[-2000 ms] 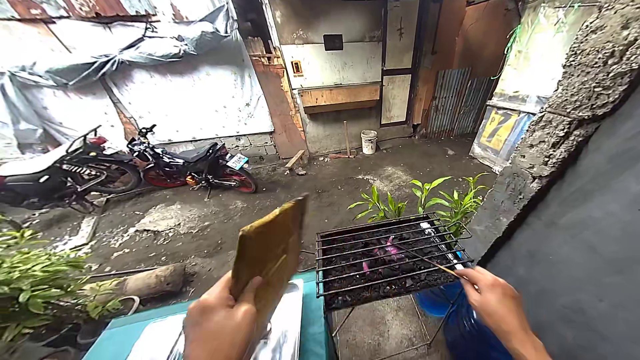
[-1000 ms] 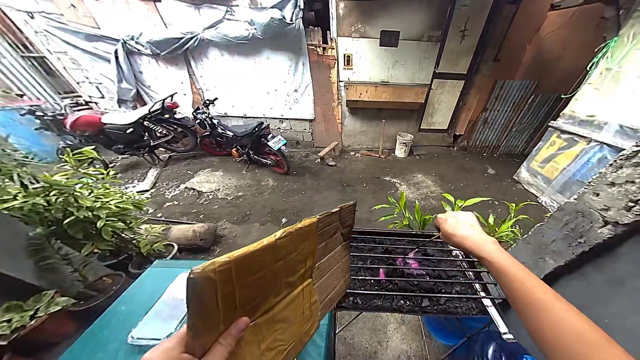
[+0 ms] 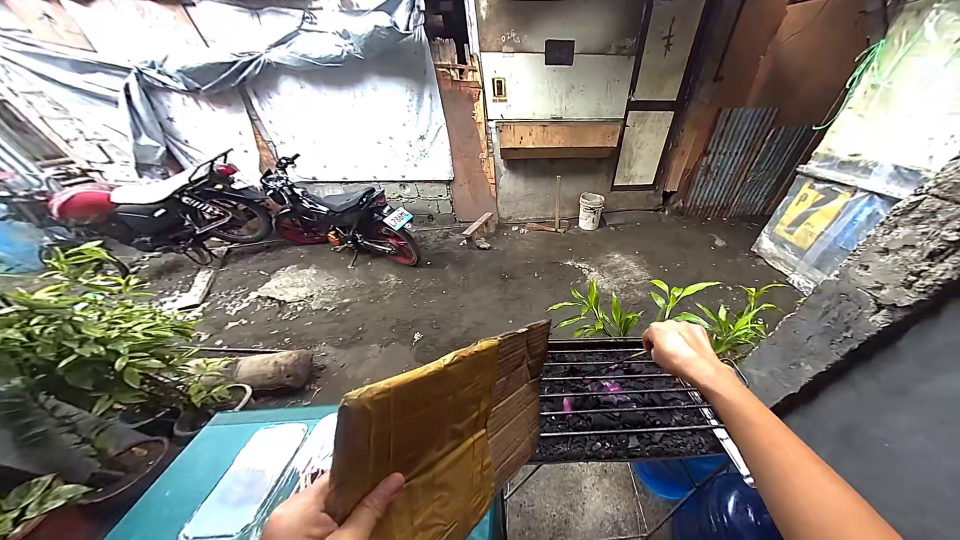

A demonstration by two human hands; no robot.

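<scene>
My left hand (image 3: 337, 510) grips the lower left edge of a piece of corrugated cardboard (image 3: 427, 427) partly covered with brown tape, tilted upright beside the grill. My right hand (image 3: 684, 349) is closed on a thin stick (image 3: 628, 357) over the far right part of the charcoal grill (image 3: 592, 446). The stick's tip reaches down toward the coals between the bars. Black charcoal (image 3: 660, 409) fills the grill under a rack of metal bars, and a few pieces glow pink. Metal tongs (image 3: 731, 446) lie along the grill's right side, partly hidden by my right forearm.
A teal table (image 3: 172, 480) with a plastic-wrapped tray (image 3: 244, 480) is at the lower left. Potted plants (image 3: 90, 330) stand left, and leafy plants (image 3: 600, 311) behind the grill. A blue container (image 3: 727, 510) stands below it; a rough concrete wall (image 3: 862, 300) rises right. Motorcycles (image 3: 345, 217) are parked beyond.
The cardboard, upright and narrow in view two seconds ago, now shows its broad face. My right hand has moved from the grill's right side to over its far edge.
</scene>
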